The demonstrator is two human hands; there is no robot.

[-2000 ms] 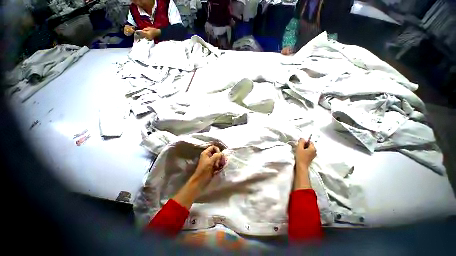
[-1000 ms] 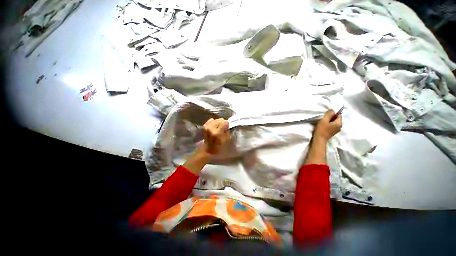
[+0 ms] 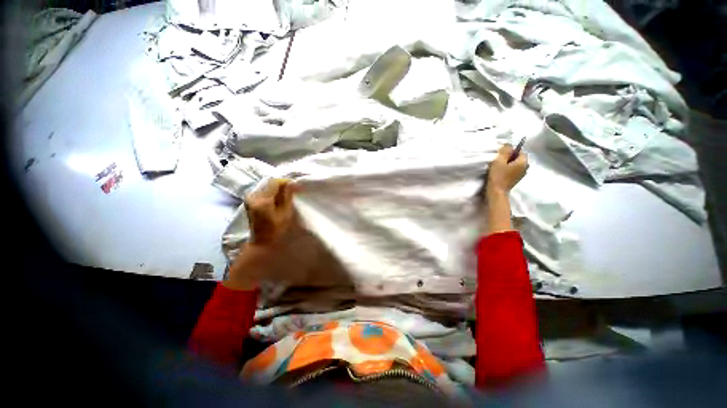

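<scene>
An off-white garment (image 3: 391, 219) lies at the table's near edge, stretched between my two hands, with a row of small dark buttons along its near edge. My left hand (image 3: 271, 209) grips its cloth at the left; the hand is somewhat blurred. My right hand (image 3: 507, 169) grips the cloth at the right. The pointed tip of a small dark tool, apparently thread snips (image 3: 517, 149), sticks up out of my right hand; the rest of it is hidden in the fingers.
Beyond lies another garment with an upturned greenish collar (image 3: 388, 72). A garment pile (image 3: 614, 119) is at the right. Flat cut panels (image 3: 151, 131) lie at the left on the white table (image 3: 68, 215). More cloth lies at the far left corner.
The view has tilted down, and the people across the table are out of it. My left hand has moved left, and the cloth between my hands is now pulled taut and wide.
</scene>
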